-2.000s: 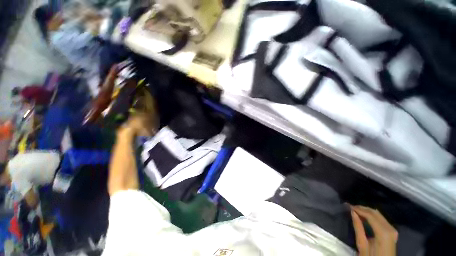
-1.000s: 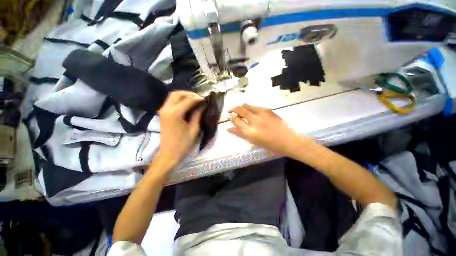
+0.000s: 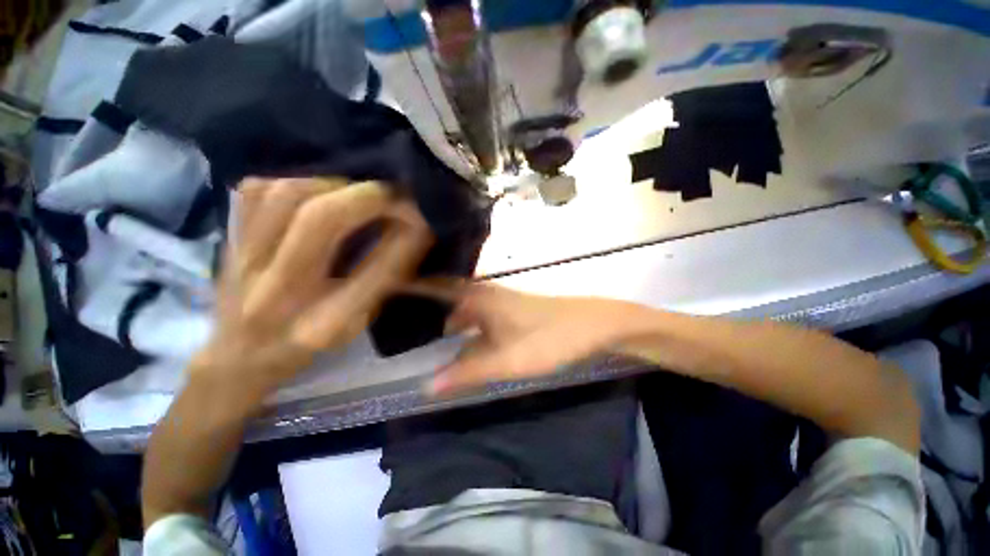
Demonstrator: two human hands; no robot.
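Observation:
The black sleeve (image 3: pixel 326 130) runs from the upper left to the needle area, and its end hangs towards the table's front. My left hand (image 3: pixel 315 261) is blurred and holds the sleeve's black cloth between thumb and fingers. My right hand (image 3: pixel 510 331) is at the lower edge of the sleeve end, fingers bent; whether it grips the cloth is hard to tell. The presser foot and needle (image 3: pixel 502 187) are just beyond the sleeve. The small black tabs (image 3: pixel 716 141) lie fanned on the machine bed to the right.
The pale grey and black jacket (image 3: pixel 119 206) is heaped at the left. Scissors (image 3: pixel 944 234) with green and yellow handles lie at the table's right end. The table's front edge (image 3: pixel 706 326) runs below my hands. More garments (image 3: pixel 923 402) are below at the right.
Both hands have moved left and towards the table's front. More black sleeve now lies beside the needle, over the pale jacket. The view has come nearer to the machine.

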